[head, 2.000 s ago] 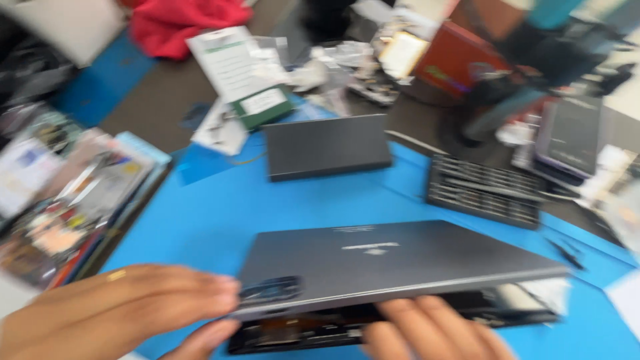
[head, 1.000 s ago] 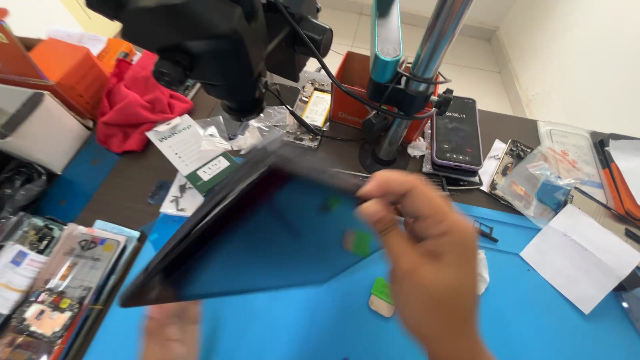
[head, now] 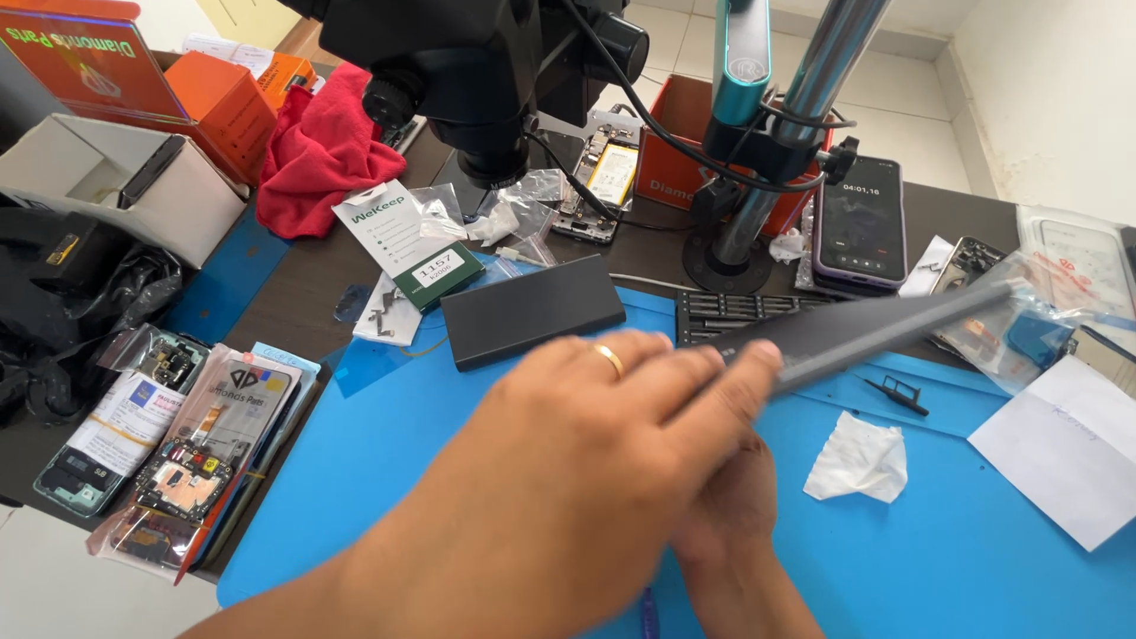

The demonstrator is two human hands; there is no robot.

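Note:
A dark grey tablet point(head: 852, 337) is held tilted above the blue mat, its far end reaching to the upper right. My left hand point(head: 603, 435), with a ring on one finger, lies over its near end with the fingers along the cover. Lower down, my right hand point(head: 732, 506) grips the same end from beneath, partly hidden by the left. A screwdriver bit case point(head: 737, 306) lies partly behind the tablet. To its left is a black rectangular box point(head: 532, 311). A small black tray frame and tweezers point(head: 898, 393) lie on the mat, near a crumpled white tissue point(head: 859, 457).
A black microscope head point(head: 479, 98) hangs overhead beside its metal stand pole point(head: 790, 133). A phone point(head: 859, 222) with a lit screen is at the back right, and opened phones and circuit boards point(head: 182, 479) at the left. White paper point(head: 1065, 453) lies at the right edge.
Two seconds ago the tablet's cover stood slightly apart from its body low over the mat. One second ago its glossy screen faced me; now its grey side shows and my left hand is on it.

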